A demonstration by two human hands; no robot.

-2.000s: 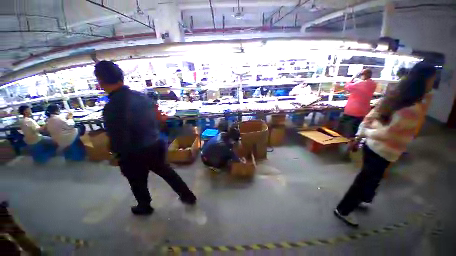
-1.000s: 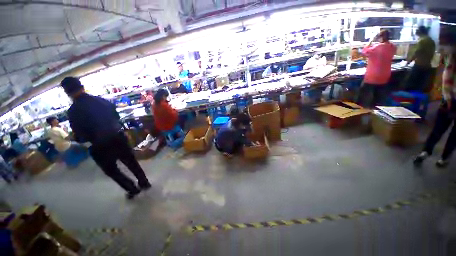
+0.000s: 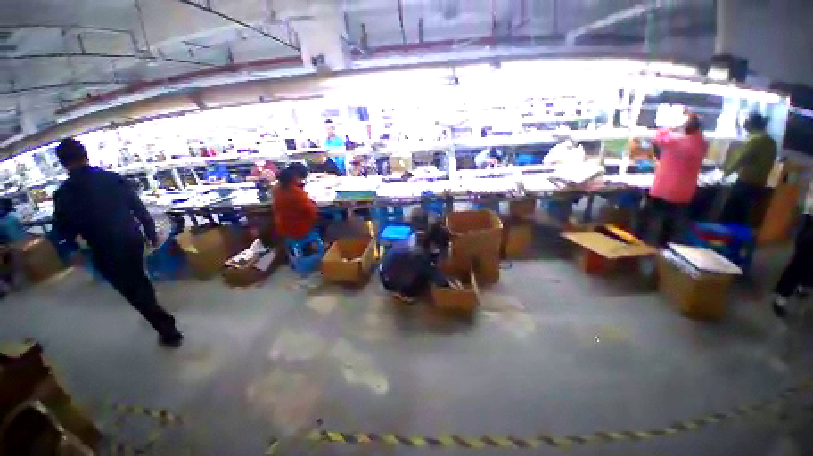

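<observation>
Neither of my hands is in the picture. Nearest in front of me is the grey floor (image 3: pixel 401 374) with a strip of yellow-black tape (image 3: pixel 499 440) curving along the bottom. Brown cartons (image 3: pixel 49 405), dark and blurred, stand at the lower left edge, cut off by it. What they hold cannot be told.
A person in dark clothes (image 3: pixel 107 232) walks at the left. A crouching person (image 3: pixel 408 270) is at a small open carton (image 3: pixel 456 298) beside a tall carton (image 3: pixel 475 242). A seated person in orange (image 3: pixel 292 209) and standing person in pink (image 3: pixel 679 169) are at the lit line.
The walking person in dark clothes has moved left and farther off. The person at the right has moved mostly out of the right edge. The view has tilted and levelled again. No hand has appeared.
</observation>
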